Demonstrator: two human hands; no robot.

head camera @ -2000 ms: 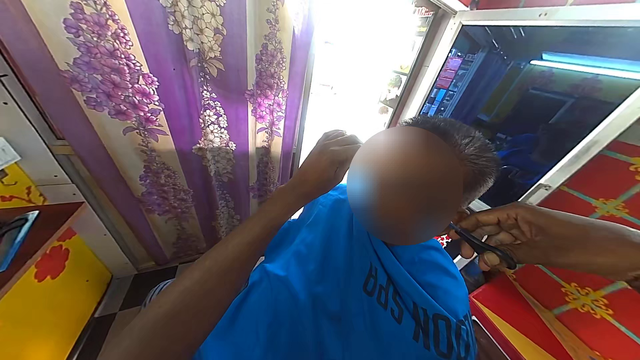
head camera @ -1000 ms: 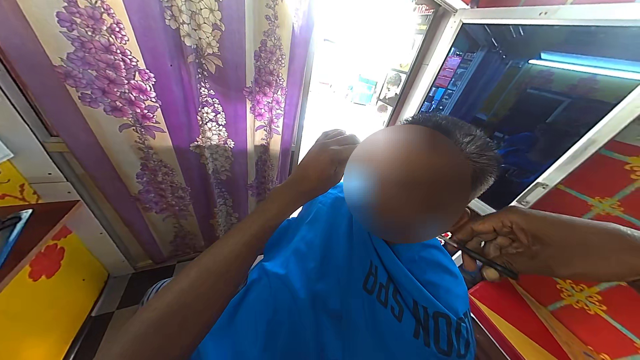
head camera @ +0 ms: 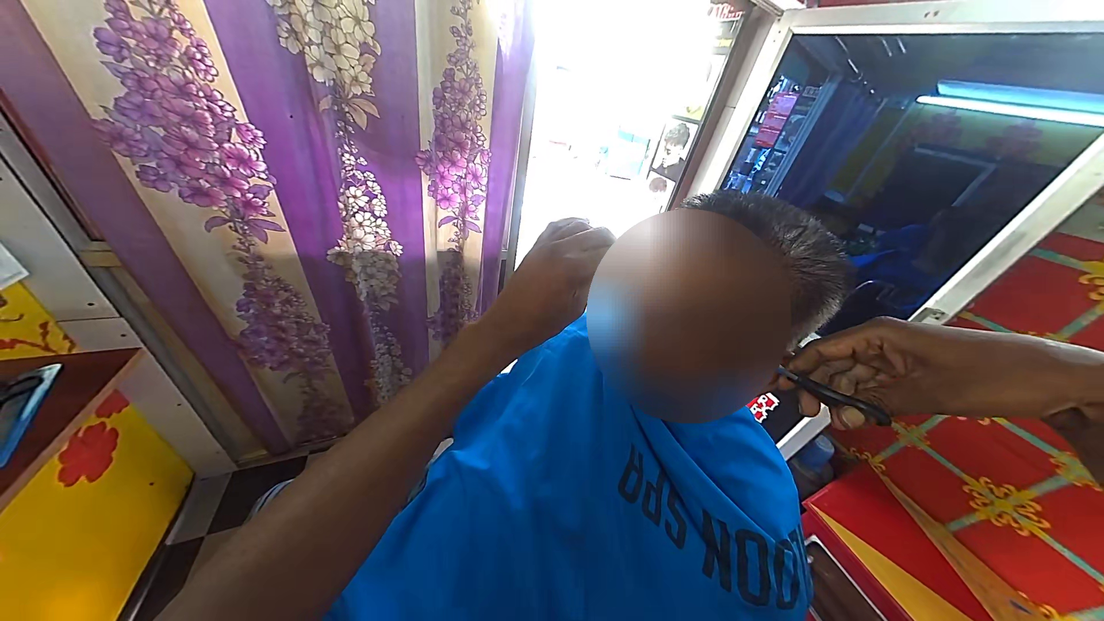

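A seated person (head camera: 811,267) with short dark hair wears a blue cape (head camera: 535,483) bearing dark lettering; the face is blurred. My right hand (head camera: 862,371), at the right of the view, holds a slim black grooming tool (head camera: 832,398) between thumb and fingers. The tool's tip is beside the person's jaw, near the ear; whether it is a razor or scissors is unclear. My left hand (head camera: 561,272) is raised at the other side of the head with curled fingers. The head partly hides its fingertips, so I cannot tell whether it holds anything.
A purple and cream floral curtain (head camera: 302,172) hangs at left, beside a bright doorway (head camera: 604,112). A white-framed mirror (head camera: 897,172) stands behind the person at right. Red patterned panels (head camera: 992,483) are below it. A wooden counter (head camera: 78,388) with a blue-edged item is at far left.
The black tool in my right hand has changed its angle slightly between frames, staying near the jaw. My left hand remains at the other side of the head.
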